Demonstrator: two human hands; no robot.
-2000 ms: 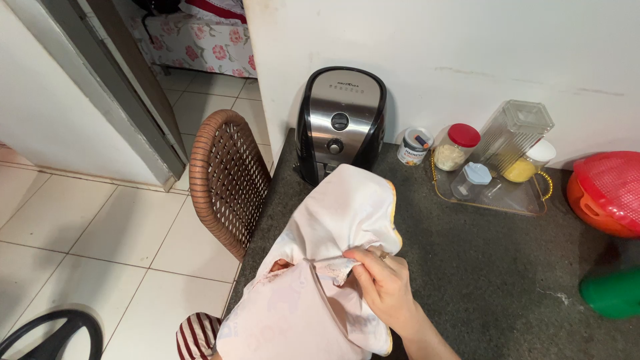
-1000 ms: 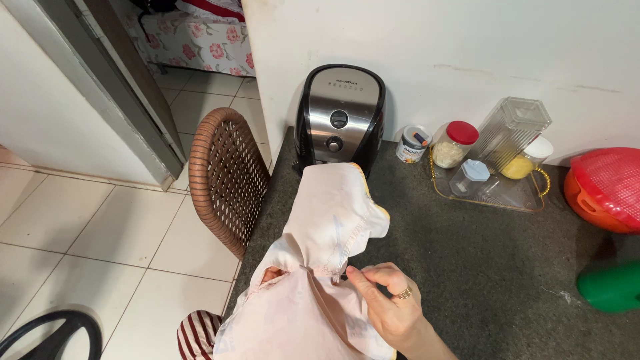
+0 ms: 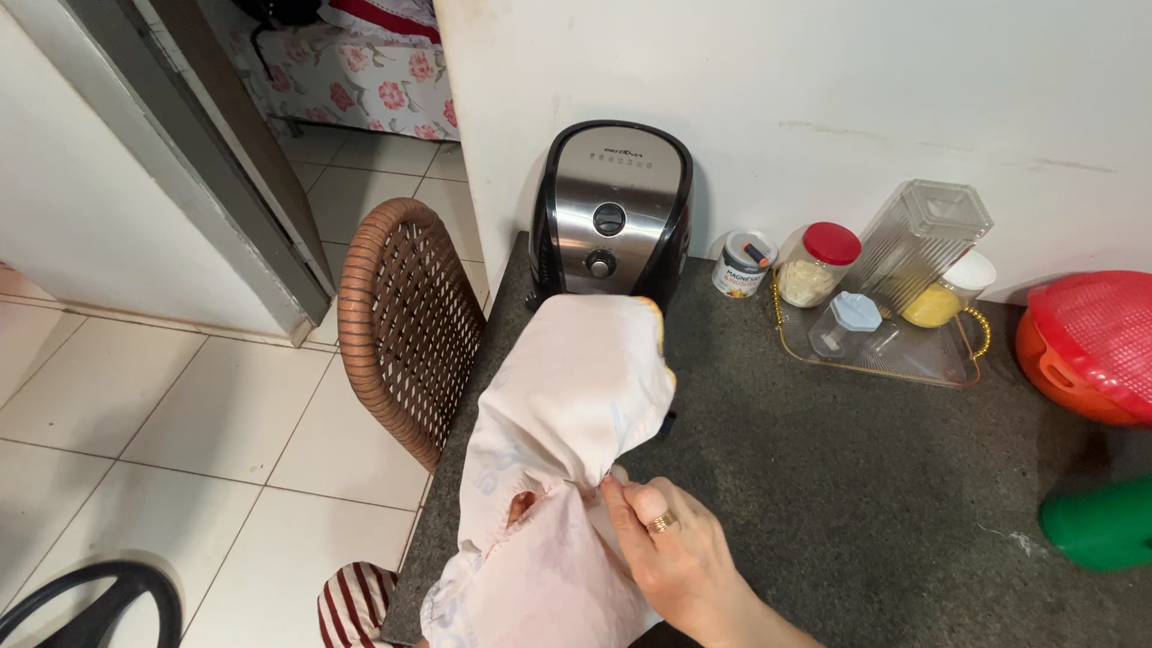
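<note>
A pale pink and white cloth piece [image 3: 576,387] with a yellow-edged border and stitched seams lies bunched over the near left of the dark stone tabletop [image 3: 864,504]. My right hand [image 3: 670,549], with a gold ring, pinches the fabric at its right side between thumb and fingers. Whether a small tool is also in those fingers cannot be told. Left of the pinch, a gap in the cloth shows something reddish-brown, possibly skin. My left hand is hidden by the cloth. A small dark object [image 3: 667,423] shows beside the cloth's right edge.
Behind the cloth stands an air fryer [image 3: 612,207]. Right of it are a labelled tub [image 3: 744,265] and a clear tray [image 3: 882,364] with jars. Farther right are a red-lidded orange bowl [image 3: 1080,378] and a green container [image 3: 1098,526]. A woven chair [image 3: 396,333] stands at the left.
My right hand has moved toward the lower left of the view with the cloth's side. The cloth's upper part has shifted and lies spread more smoothly. The small dark object now shows beside it.
</note>
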